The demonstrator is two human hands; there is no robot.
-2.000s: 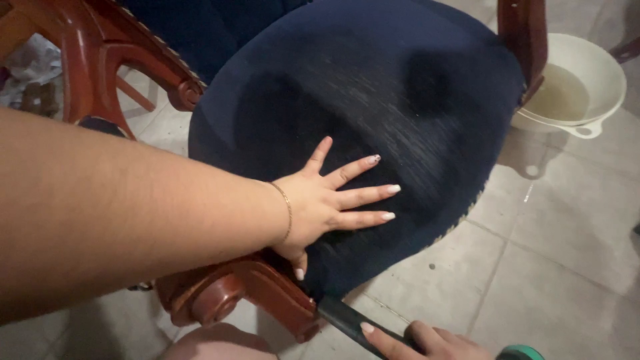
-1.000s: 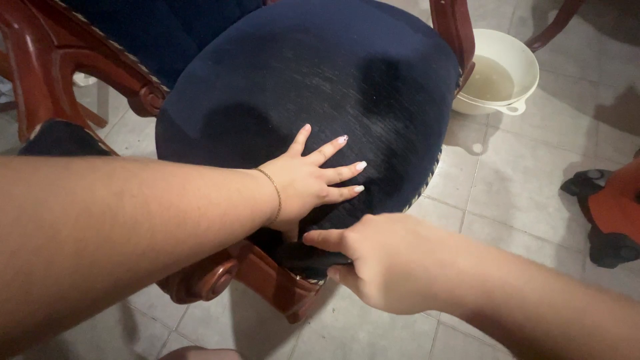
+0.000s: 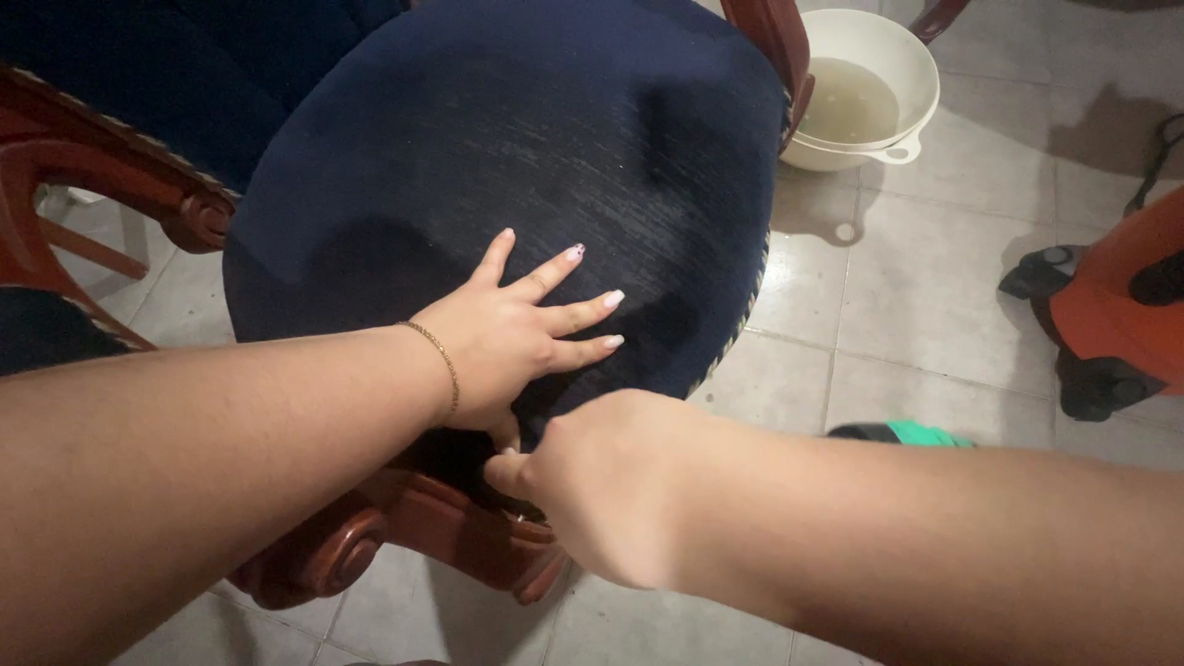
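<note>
A dark blue upholstered chair seat (image 3: 518, 139) with a corded edge fills the middle of the head view, set in a carved reddish-brown wooden frame (image 3: 453, 532). Flat on the near part of the seat, fingers spread, lies my left hand (image 3: 509, 342), a thin chain bracelet (image 3: 439, 356) at its wrist. My right hand (image 3: 610, 490) touches the seat's near corner beside the left thumb, its fingers bent; whether they pinch the fabric is hidden. Pale streaks and darker patches show on the seat cloth.
A cream plastic bowl (image 3: 911, 79) of cloudy liquid stands on the tiled floor (image 3: 934, 250) beyond the seat's right side. An orange wheeled machine (image 3: 1119, 296) is at the right edge. A green and black object (image 3: 925, 433) lies partly behind my right forearm.
Two seconds ago my right hand was on a dark tube-like tool at the lower edge; since then it has let go and moved to the seat's near corner. My left hand stays spread on the seat.
</note>
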